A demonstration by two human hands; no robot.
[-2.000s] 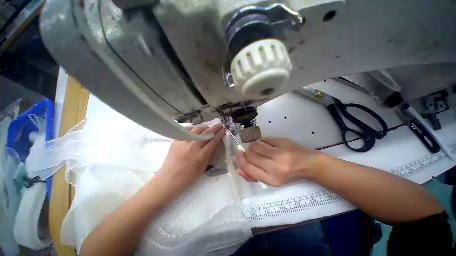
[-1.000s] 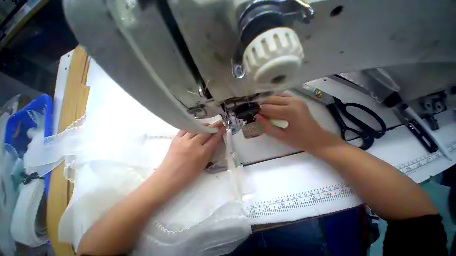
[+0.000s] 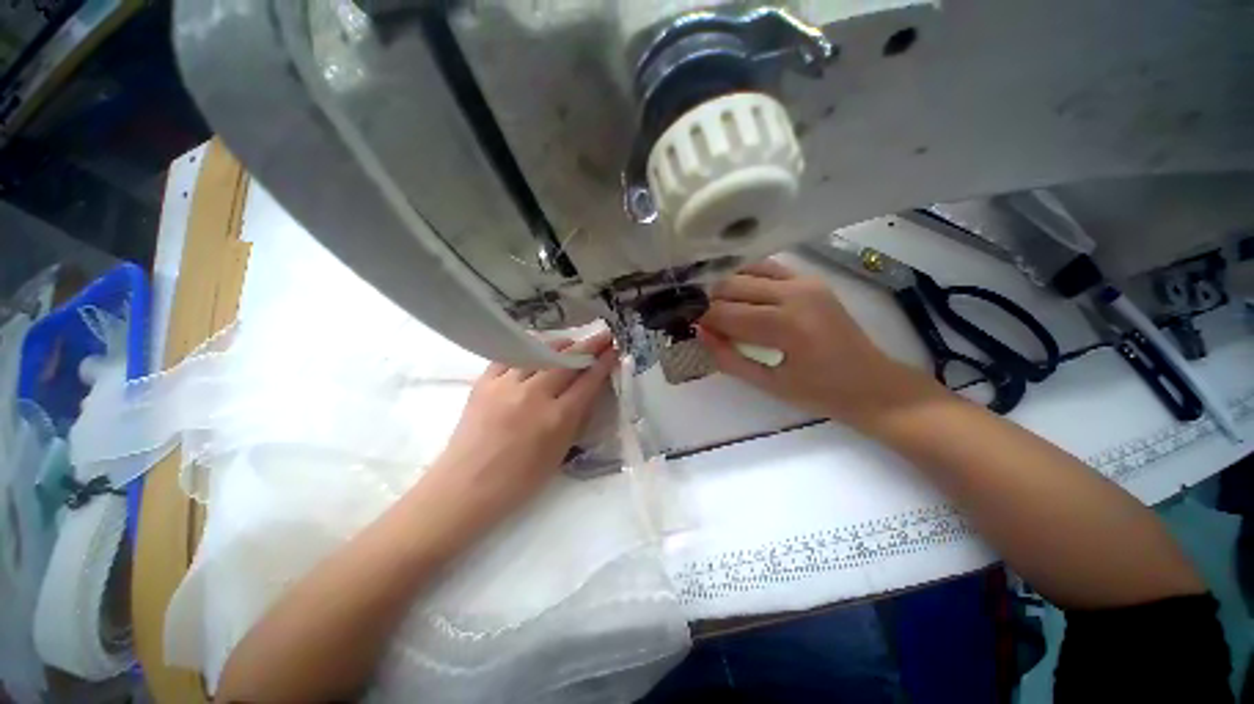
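Sheer white fabric [image 3: 330, 509] spreads left of the needle and over the table's front edge. A narrow whitish band [image 3: 634, 440] runs from the presser foot [image 3: 630, 337] toward me. My left hand [image 3: 530, 413] lies flat on the fabric, fingertips just left of the foot. My right hand [image 3: 784, 337] is right of the foot, beside the tan-brown block [image 3: 686, 360]. A white-handled pick [image 3: 759, 355] shows its rounded end from under its fingers; its tip is hidden. The sewing machine head [image 3: 880, 124] covers part of the needle area.
Black-handled shears [image 3: 979, 334], a slim black cutter [image 3: 1158, 374] and a whitish stick [image 3: 1183, 360] lie at right. A printed measuring strip [image 3: 825, 539] runs along the front edge. A blue basket [image 3: 138, 323] with a white tape roll [image 3: 85, 585] stands at left.
My right hand has moved up and away from me, from below the tan-brown block to beside the foot, with the pick. My left hand has stayed nearly in place on the fabric.
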